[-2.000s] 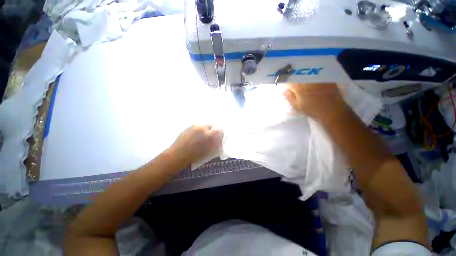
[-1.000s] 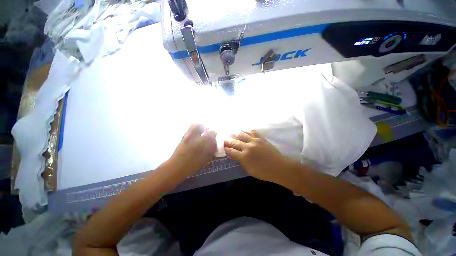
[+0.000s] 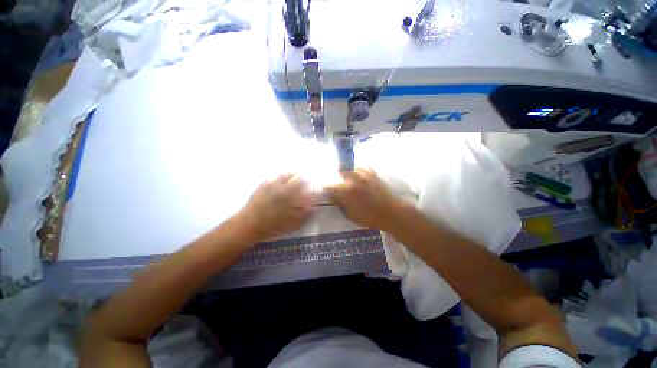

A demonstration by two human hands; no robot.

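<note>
The white garment panel point(image 3: 461, 194) lies right of the needle area and hangs over the table's front edge. A small white piece point(image 3: 322, 195) lies between my two hands, washed out by glare. My left hand point(image 3: 282, 204) and my right hand point(image 3: 364, 198) both hold its edge just in front of the presser foot point(image 3: 346, 152). My right hand is close to the foot. The fingertips and the needle are lost in the bright light. The white sewing machine point(image 3: 447, 79) stands above and behind my hands.
A ruler-marked grey edge point(image 3: 310, 249) runs along the table front. Green and dark tools point(image 3: 549, 188) and a yellow sticker point(image 3: 539, 227) are at the right. White cloth piles lie at the back left point(image 3: 155, 32) and lower right point(image 3: 612, 309). A wavy white strip point(image 3: 43, 158) hangs at the left edge.
My right hand first came from the far right to beside my left hand. Since then it has moved up toward the presser foot, and the garment panel now hangs lower over the front edge.
</note>
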